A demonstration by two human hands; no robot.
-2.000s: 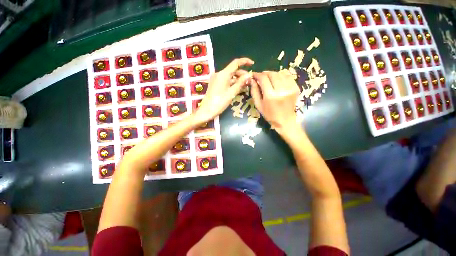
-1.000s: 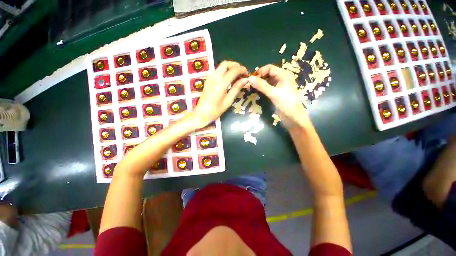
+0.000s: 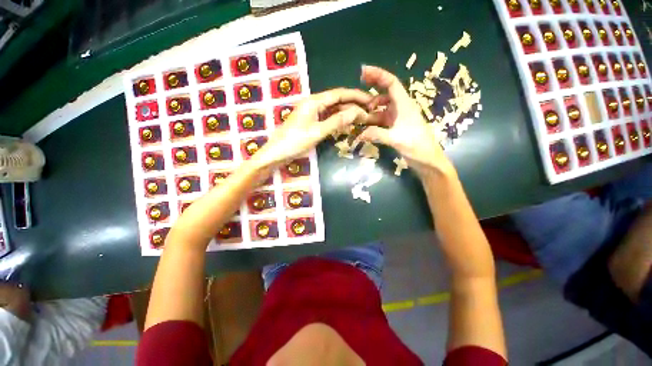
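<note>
My left hand [image 3: 311,121] and my right hand [image 3: 409,130] meet above the bench, right of the white parts tray [image 3: 312,191]. The left fingertips reach into the right hand's curled fingers. The right index finger points up and apart. A small reddish patch shows between the fingers, but what is held there is too blurred and covered to tell. The tray holds rows of red-and-black units [image 3: 263,229] with gold centres. One unit [image 3: 146,110] at its upper left lies plain red side up with a grey spot. My left forearm hides some pockets.
Cream strips [image 3: 423,91] and small dark pieces [image 3: 442,99] lie scattered around and right of my hands. A second filled tray [image 3: 541,146] with one tan pocket is at right. A small fan [image 3: 20,161] and phone [image 3: 22,206] are at far left. People sit on both sides.
My right hand has opened somewhat, its index finger lifting away, and the left fingers have moved right into it. The orange-red bit seen at the fingertips is now mostly covered. The view has shifted slightly.
</note>
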